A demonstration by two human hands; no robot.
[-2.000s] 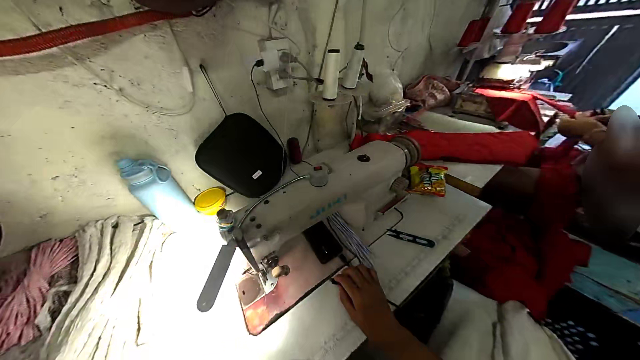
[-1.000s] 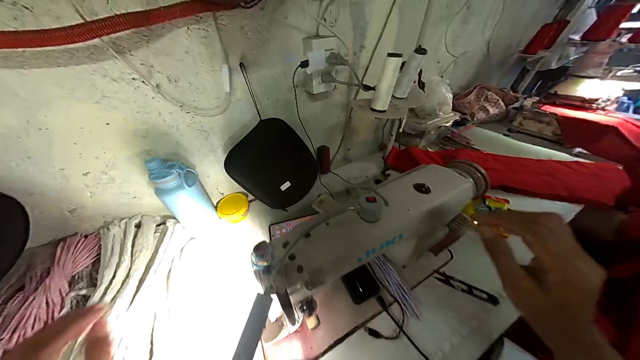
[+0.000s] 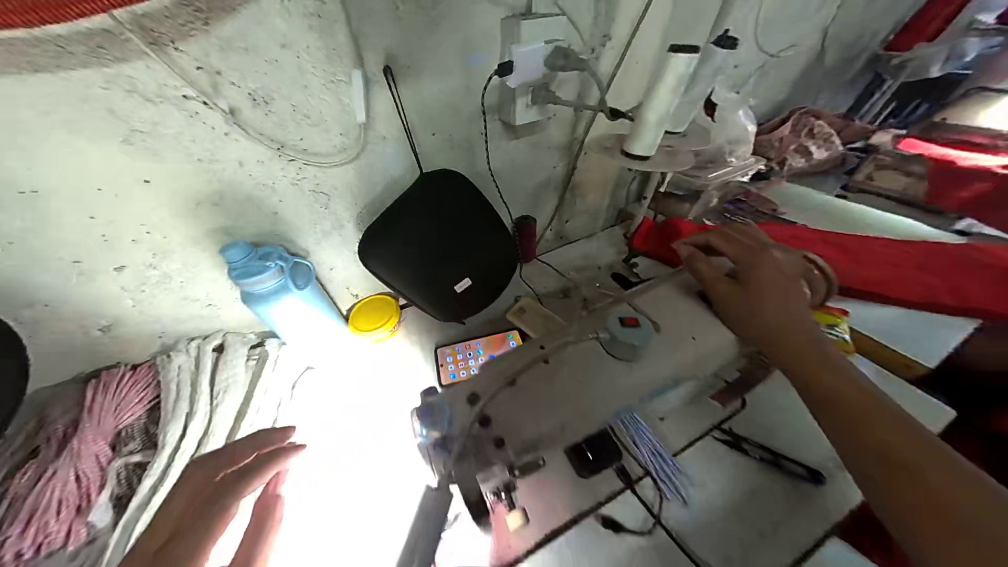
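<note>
Over the brightly lit left part of the table is my left hand (image 3: 224,492), fingers apart and holding nothing, near a pile of white fabric strips (image 3: 213,402). My right hand (image 3: 752,287) reaches over the top of the sewing machine (image 3: 583,378) near its handwheel (image 3: 819,277); its fingers are bent, and whether they touch or pinch anything cannot be told. Behind the machine lies a smartphone (image 3: 478,356) with its screen lit. A black device (image 3: 594,453) with a cable and a bundle of striped cords (image 3: 652,457) lie under the machine arm.
A blue bottle (image 3: 287,295), a yellow round container (image 3: 375,316) and a black zip case (image 3: 441,244) stand along the wall. Thread cones (image 3: 660,102) rise behind the machine. Red fabric (image 3: 898,264) lies at right, thread snips (image 3: 772,457) at front right, pink cords (image 3: 98,457) at left.
My right hand has moved from the table beside the machine to above its top. My left hand has come into view at the lower left. The view has swung closer to the wall.
</note>
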